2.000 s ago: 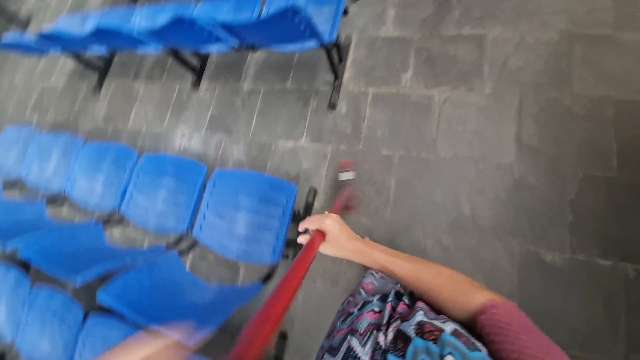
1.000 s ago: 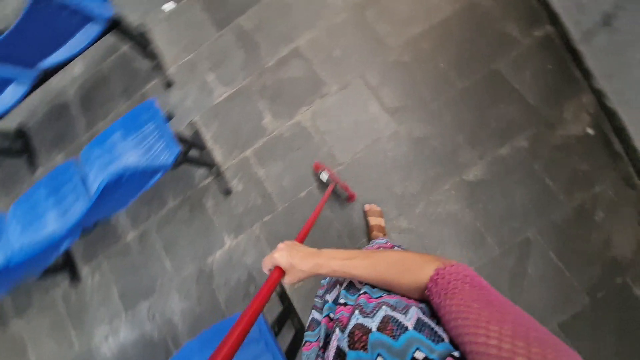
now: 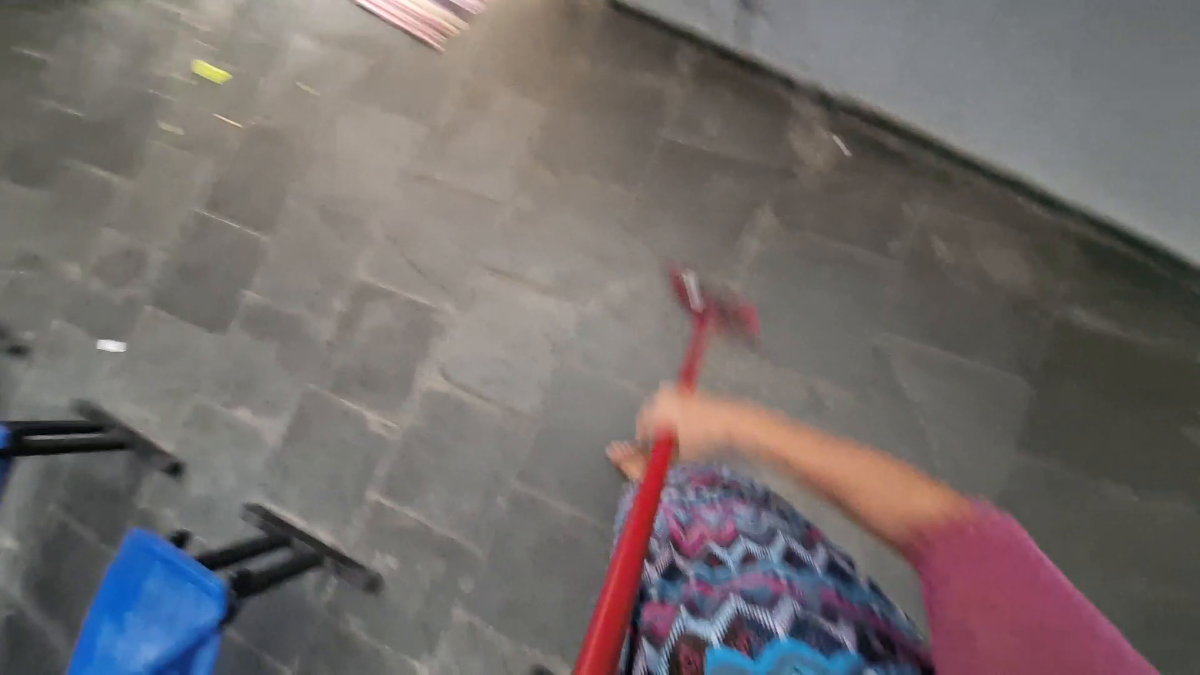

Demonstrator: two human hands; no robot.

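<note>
My right hand [image 3: 689,422], blurred by motion, is wrapped around a long red pole [image 3: 623,581] in front of my patterned skirt. At the pole's far end is a red broom head [image 3: 717,305], low over or on the stone floor ahead of my foot; its bristles are too blurred to make out. The pole's near end runs out of view at the bottom edge. My left hand is outside the picture.
Blue seats [image 3: 150,605] on black metal legs [image 3: 309,548] stand at the lower left. A pale wall [image 3: 984,84] borders the floor at the upper right. A yellow scrap [image 3: 211,71], a white scrap [image 3: 111,346] and a striped pinkish thing [image 3: 417,19] lie on the floor.
The view has swung away from the rows of blue seats towards the wall. My right hand has stayed around the red pole. My left hand, blurred in the oldest frame, is out of sight.
</note>
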